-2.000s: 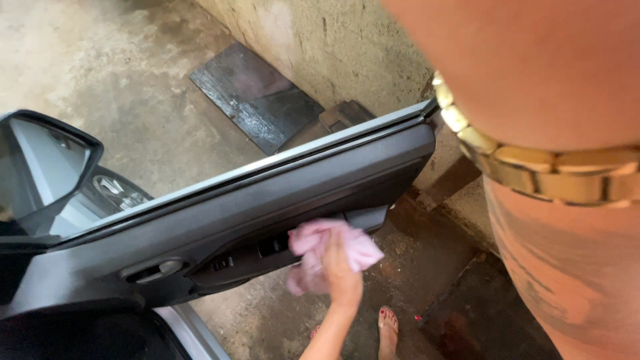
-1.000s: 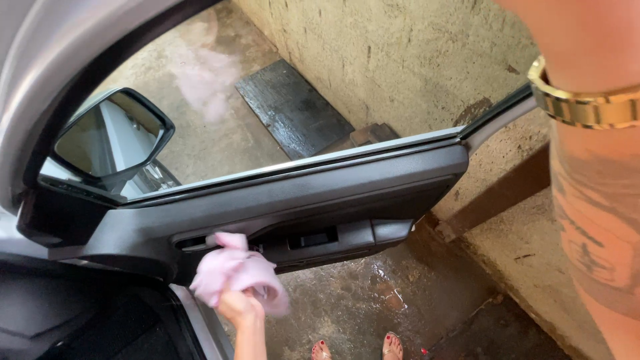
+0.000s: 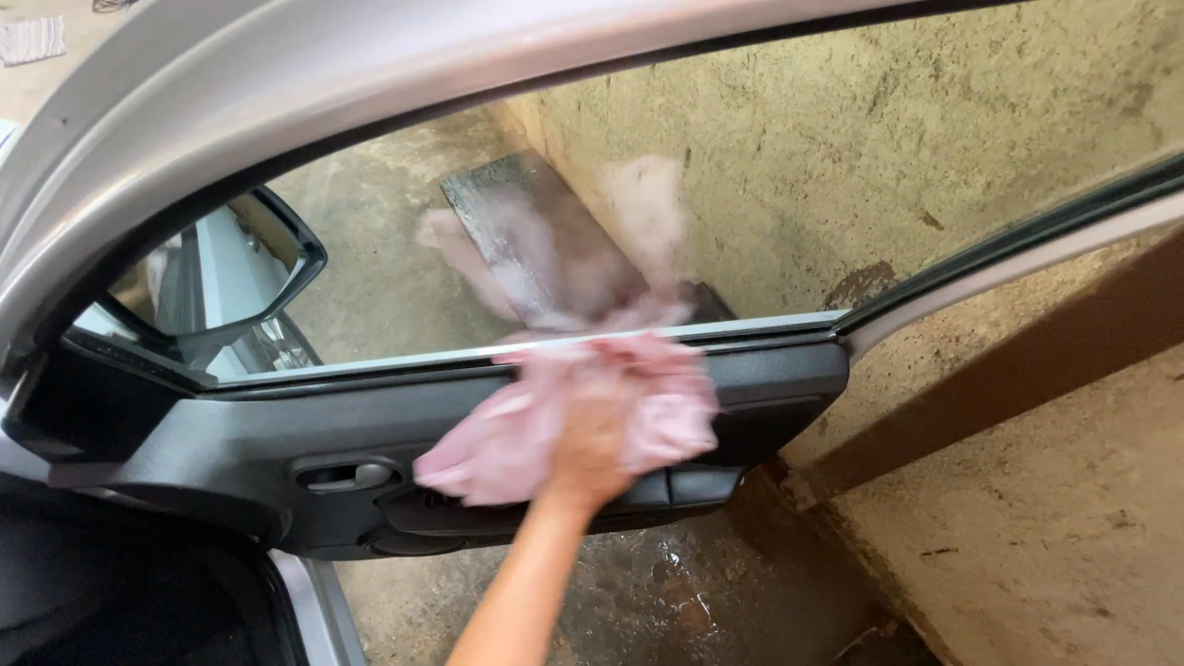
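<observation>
My left hand point(image 3: 597, 444), blurred by motion, is closed on a crumpled pink cloth point(image 3: 499, 439). The cloth lies against the dark inner trim of an open car door point(image 3: 370, 416), over its upper edge at the base of the window glass point(image 3: 388, 231). A faint reflection of the cloth and hand shows in that glass. Left of the cloth is the inner door handle point(image 3: 347, 476). Part of the armrest is hidden behind the hand and cloth. My right hand is out of view.
The side mirror point(image 3: 227, 264) shows through the glass at left. Beyond the door, a dark flat panel point(image 3: 546, 240) lies on the concrete floor beside a rough wall point(image 3: 832, 157). A brown beam point(image 3: 1008, 370) slants at right. Wet floor point(image 3: 684, 592) shows below the door.
The cloth in my left hand has moved from the door's armrest and handle area up to the window's base. The forearm with a gold watch at right has left the view.
</observation>
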